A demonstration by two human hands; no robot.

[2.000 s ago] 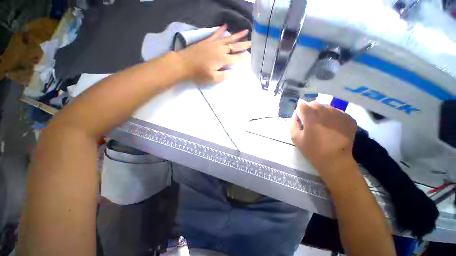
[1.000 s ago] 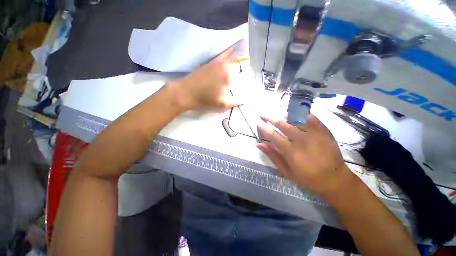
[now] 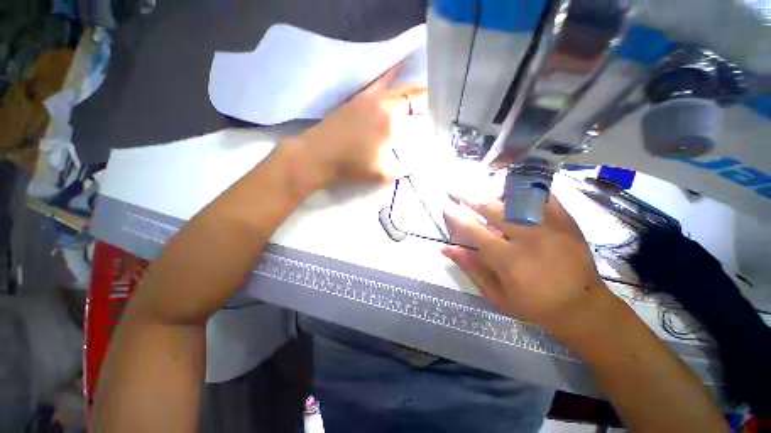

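Note:
A white cloth piece with a curved end (image 3: 287,76) lies on a dark garment panel (image 3: 177,63) beyond my left forearm. My left hand (image 3: 363,135) presses flat near the cloth's right part, left of the needle area. My right hand (image 3: 524,254) lies palm down on the white bed, fingers spread toward the glare under the needle. The sewing machine head (image 3: 499,76) stands over both; a grey-blue cylinder (image 3: 528,194) hangs in front of my right hand. Glare hides what lies under the fingertips, so I cannot tell whether either hand grips cloth.
A black fuzzy bundle (image 3: 706,296) lies right of my right hand, with slim dark metal tools (image 3: 630,203) and a blue item (image 3: 615,176) behind. The ruler edge (image 3: 397,300) runs along the table front. A red basket (image 3: 114,292) is below left; a white pen-like item (image 3: 313,416) is near my lap.
My left hand has moved down and the white cloth now lies spread open behind it. My right hand has moved left, fingers spread. The machine head looks closer.

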